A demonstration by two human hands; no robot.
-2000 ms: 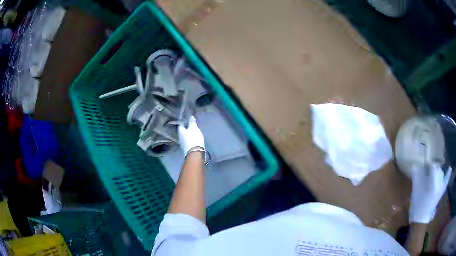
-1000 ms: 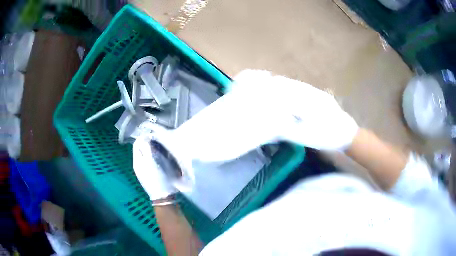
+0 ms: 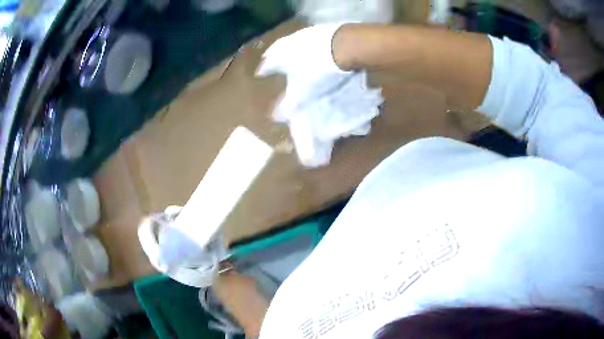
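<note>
My left hand (image 3: pixel 182 250), in a white glove, grips the ring end of an off-white ring-and-stem insert (image 3: pixel 228 179) at the lower left, above the edge of the bench. The insert's long flat bar points up and right over the cardboard. My right hand (image 3: pixel 304 51), also in a white glove, is at the upper middle, holding a crumpled white cloth (image 3: pixel 334 109) over the bench. Its fingertips are blurred and merge with the cloth. The two hands are apart, and the cloth does not touch the insert.
The brown cardboard-covered bench (image 3: pixel 175 155) crosses the middle. The teal crate (image 3: pixel 159 304) is below it, partly hidden by my left arm and body. Several round whitish vessels (image 3: pixel 83 204) stand at the left. The dark green conveyor (image 3: pixel 172 63) runs behind, with more vessels on it.
The view has swung from the crate to the bench and conveyor. My left hand has lifted the insert out of the crate. My right hand, with the cloth, has moved away from the insert.
</note>
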